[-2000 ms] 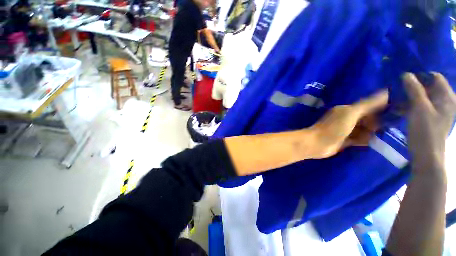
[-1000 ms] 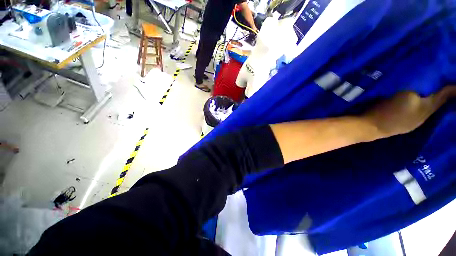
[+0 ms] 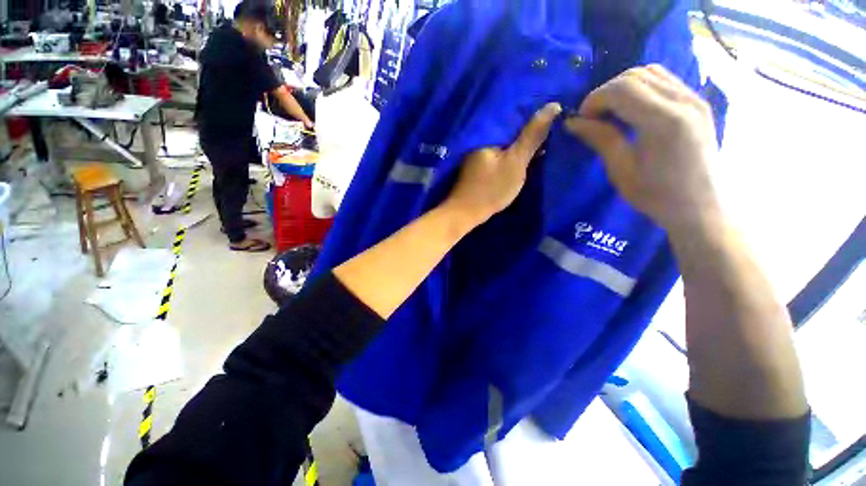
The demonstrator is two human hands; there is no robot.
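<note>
A royal blue work jacket (image 3: 494,313) hangs upright in front of me, with grey reflective strips and small white lettering on the chest. Small snap fasteners (image 3: 560,64) show near its collar. My left hand (image 3: 498,176) holds the front edge below the collar, thumb up. My right hand (image 3: 646,128) pinches the opposite front edge close to my left fingertips. The lower front hangs partly open. What holds the jacket up is hidden.
A white-covered table (image 3: 608,451) with a blue strip lies below and behind the jacket. A black bin (image 3: 288,272) with white scraps, a red container (image 3: 299,211), a person in black (image 3: 231,114) and a wooden stool (image 3: 103,214) are to the left.
My right hand, out of view one second ago, is back at the front edge. The view has shifted, and the jacket now hangs more upright and nearer the middle. My left hand is higher on the front.
</note>
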